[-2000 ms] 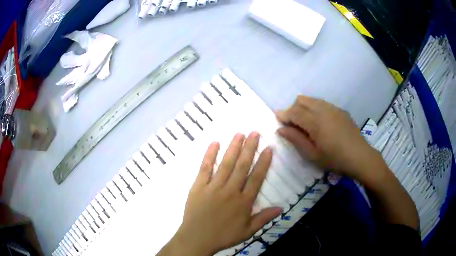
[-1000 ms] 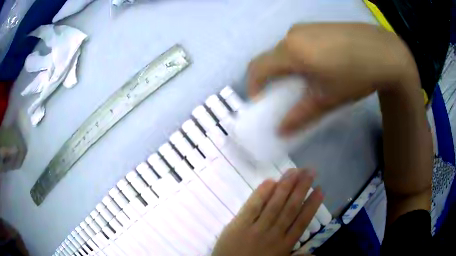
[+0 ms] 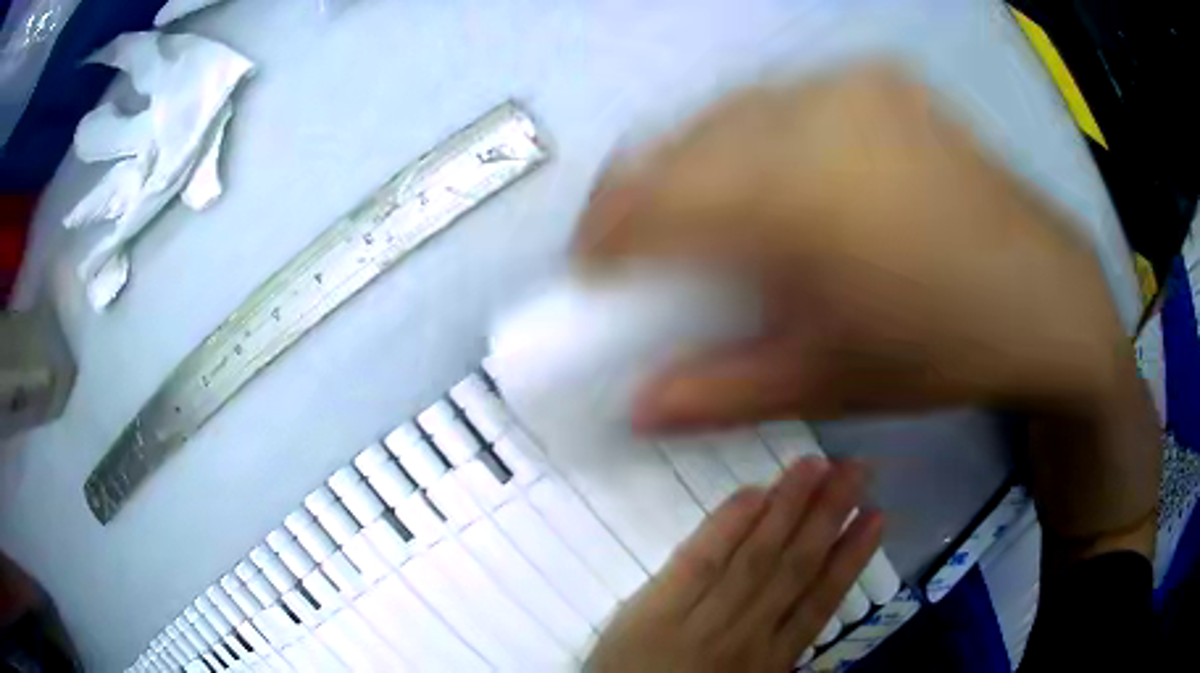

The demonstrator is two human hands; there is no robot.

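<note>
White pen barrels (image 3: pixel 448 565) lie side by side in a flat row, with dark gaps at their necks. My right hand (image 3: pixel 842 263), blurred, grips a white wiping block (image 3: pixel 619 355) over the neck ends at the right part of the row and hides the barrels beneath. My left hand (image 3: pixel 750 579) lies flat with its fingers extended on the right part of the row, near the rounded ends. It holds nothing; its wrist is cut off by the lower edge.
A steel ruler (image 3: pixel 316 296) lies beyond the row. A crumpled white glove (image 3: pixel 165 145) is at the far left, above a small translucent jar (image 3: pixel 29 372). Blue-printed backing strips (image 3: pixel 974 542) line the near table edge.
My right hand has picked up the white block from the far side and moved left with it across the row. My left hand has shifted right and nearer the rounded ends.
</note>
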